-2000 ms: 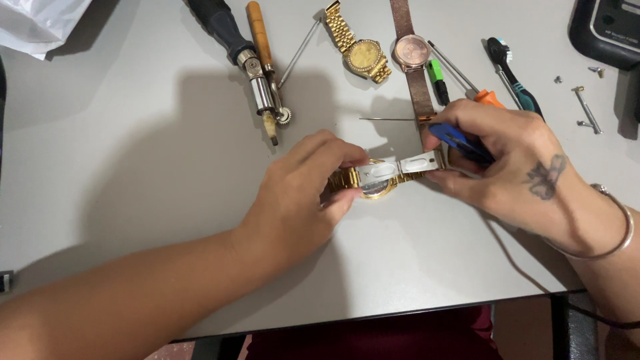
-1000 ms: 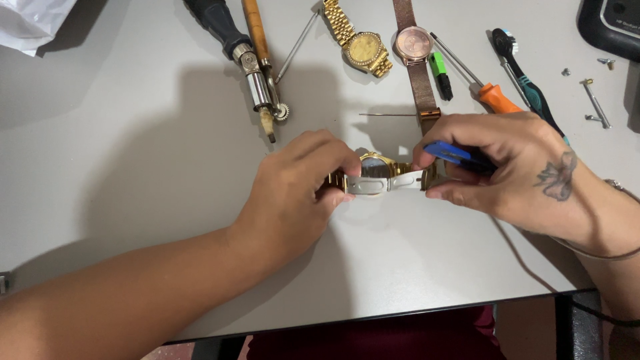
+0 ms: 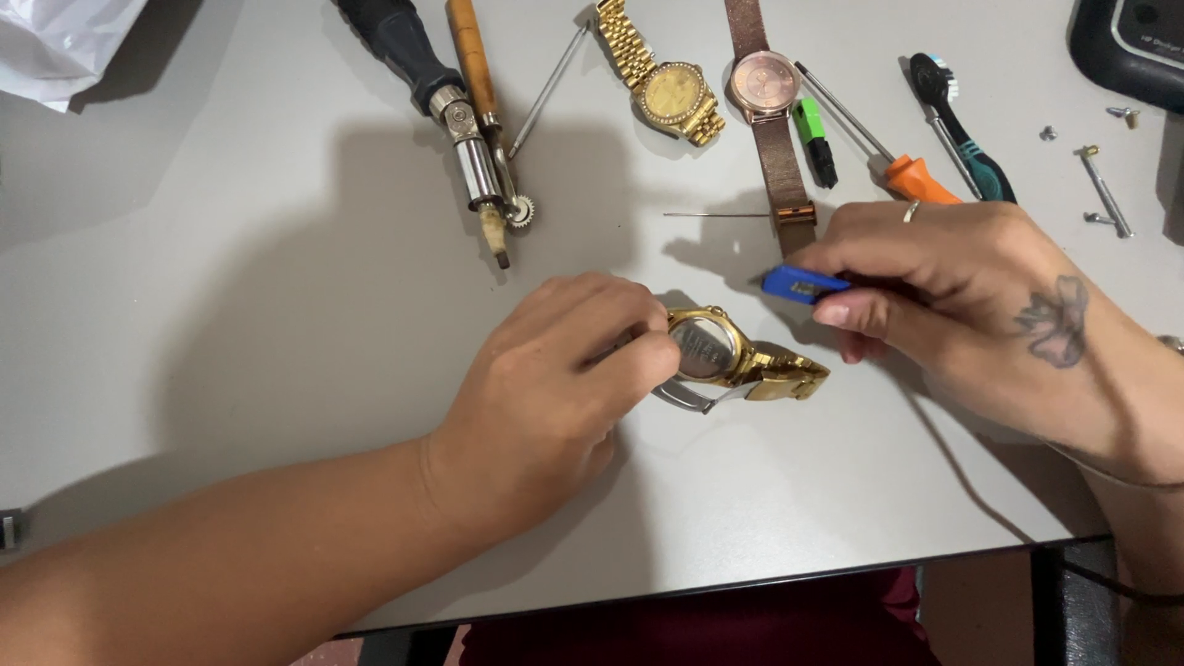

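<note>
My left hand grips the near-left side of a gold-coloured wristwatch, whose steel case back faces up. The watch's metal bracelet and folding clasp stick out to the right and below the case, and my fingers hide its left part. My right hand is apart from the watch, up and to the right, with a small blue tool between thumb and fingers; its exact kind I cannot tell. Behind lie a second gold watch and a rose-coloured watch with a mesh strap.
At the upper left lie a black-handled tool, a wooden-handled tool with a toothed wheel and tweezers. Farther right are a green-and-black piece, an orange-handled screwdriver, a toothbrush and several screws. A thin metal pin lies centrally.
My right hand has let go of the bracelet and moved away from it, still with the blue tool. The watch has turned in my left hand, and its case back shows more.
</note>
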